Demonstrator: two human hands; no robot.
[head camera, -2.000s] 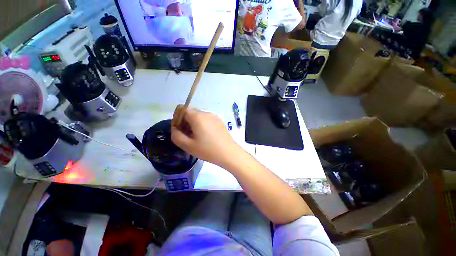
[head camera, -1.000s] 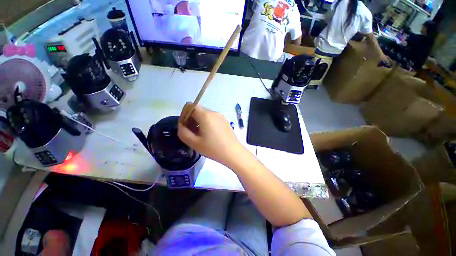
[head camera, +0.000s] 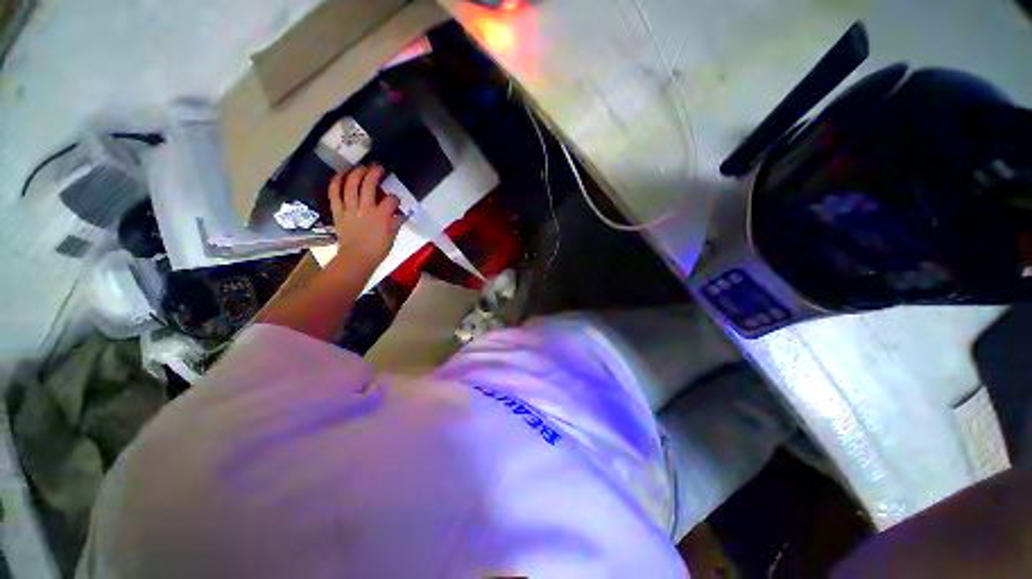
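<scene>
My left hand is over an open box at the left, its fingers slightly spread on a white paper strip beside a black item with white labels. The frame does not show whether the fingers grip the strip. My right forearm shows at the bottom right, but the hand is out of the picture. A dome security camera with a black ball head, silver body and flat black antenna stands large and blurred at the right on the table edge.
The white table runs diagonally, with a thin white cord and a red glow at the top. A cardboard flap stands above the box. White papers or bags and dark items lie at the far left.
The view has swung down and left to the box beside me. The tan stick, my right hand, the monitor and the mouse have left the picture. My left hand now shows clearly in the box.
</scene>
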